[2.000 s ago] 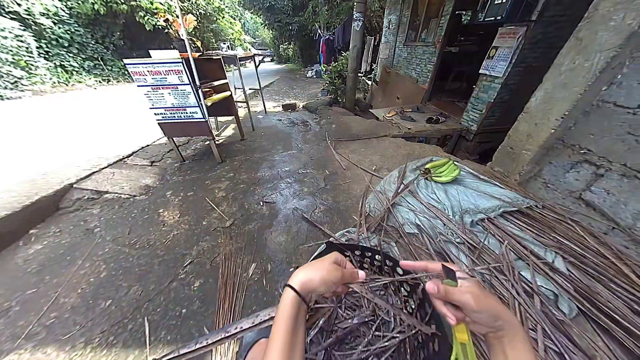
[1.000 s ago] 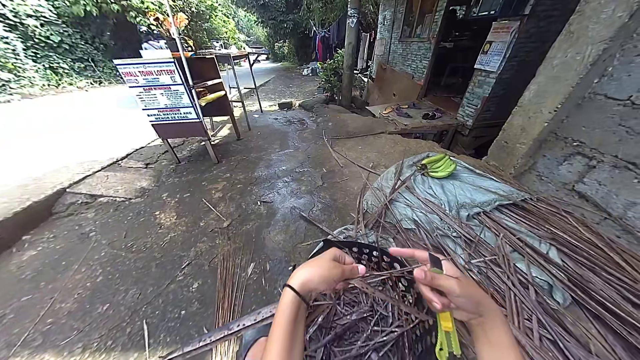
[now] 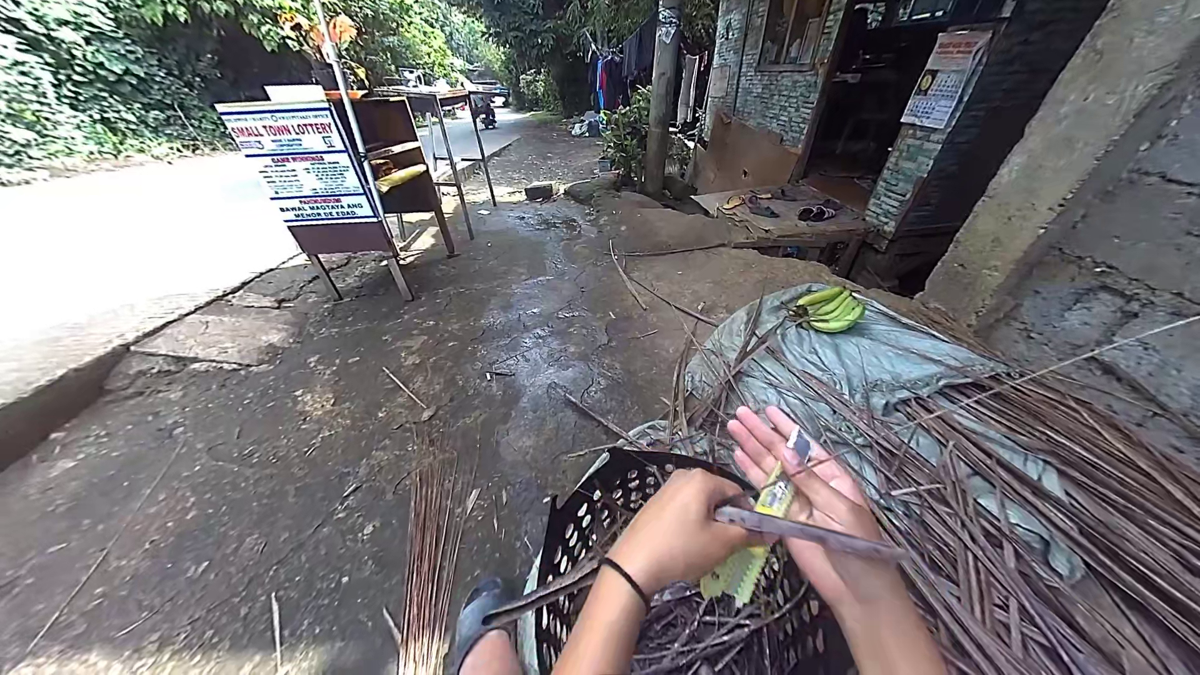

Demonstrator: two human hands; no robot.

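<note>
My left hand (image 3: 689, 525), with a black band at the wrist, grips a dried brown palm leaf strip (image 3: 816, 532) above a black perforated plastic basket (image 3: 572, 539). Against my right palm lies a yellow utility knife (image 3: 774, 492), its blade end pointing up, with the thumb over it and the other fingers stretched out. My right hand (image 3: 825, 511) is just right of the left one, behind the strip. Dark curled leaf scraps (image 3: 703, 633) fill the basket. A thin pale fiber runs from near the right hand toward the right edge.
To the right, dried palm leaves (image 3: 1078, 469) lie over a grey-green sheet (image 3: 872, 361) with green bananas (image 3: 830, 309) on it. A bundle of thin sticks (image 3: 433, 562) lies on the ground beside my slippered foot (image 3: 483, 623). A signboard stand (image 3: 337, 234) stands at the left.
My right hand has turned palm up with its fingers extended, and the knife now lies slanted across it. A broad leaf strip now crosses in front of that hand.
</note>
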